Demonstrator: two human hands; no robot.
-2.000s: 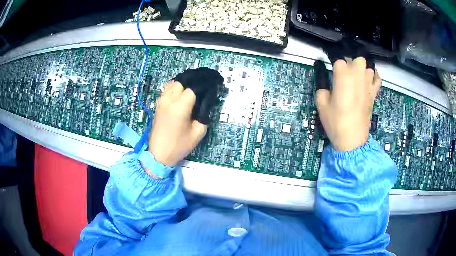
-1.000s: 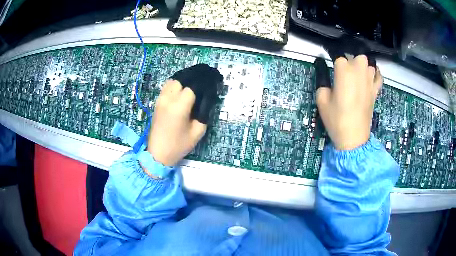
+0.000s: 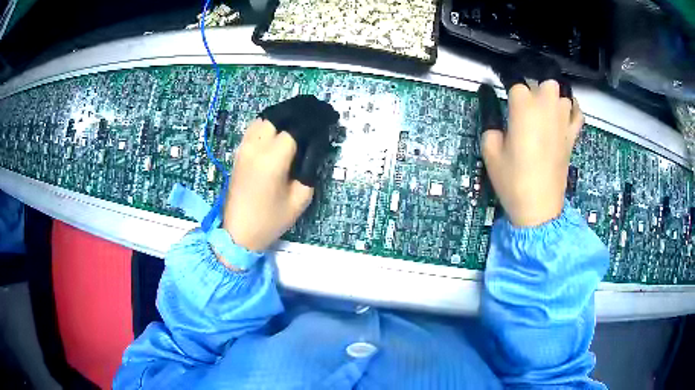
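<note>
A long strip of green circuit boards (image 3: 427, 164), dense with small parts, lies across the view between pale rails. My left hand (image 3: 270, 179) rests over the left-middle of the boards, its black-covered fingers bunched together; whether they hold a small part is hidden. My right hand (image 3: 530, 148) reaches over the boards further right, its black-covered fingertips at the far rail and its black-covered thumb apart to the left; what is under its fingers is hidden. A light blue wrist strap (image 3: 238, 249) with a thin bright blue cord (image 3: 215, 107) is on my left wrist.
A black tray heaped with small cream parts (image 3: 350, 24) stands beyond the far rail (image 3: 145, 49). Loose cream parts (image 3: 219, 15) lie left of it. A second black tray (image 3: 526, 34) and a crumpled clear bag (image 3: 648, 72) are at the right. A red surface (image 3: 91, 301) is at lower left.
The boards and the far tray sit very slightly higher in the picture than before. The blue cord's upper part has shifted a little left. Both hands look almost unchanged.
</note>
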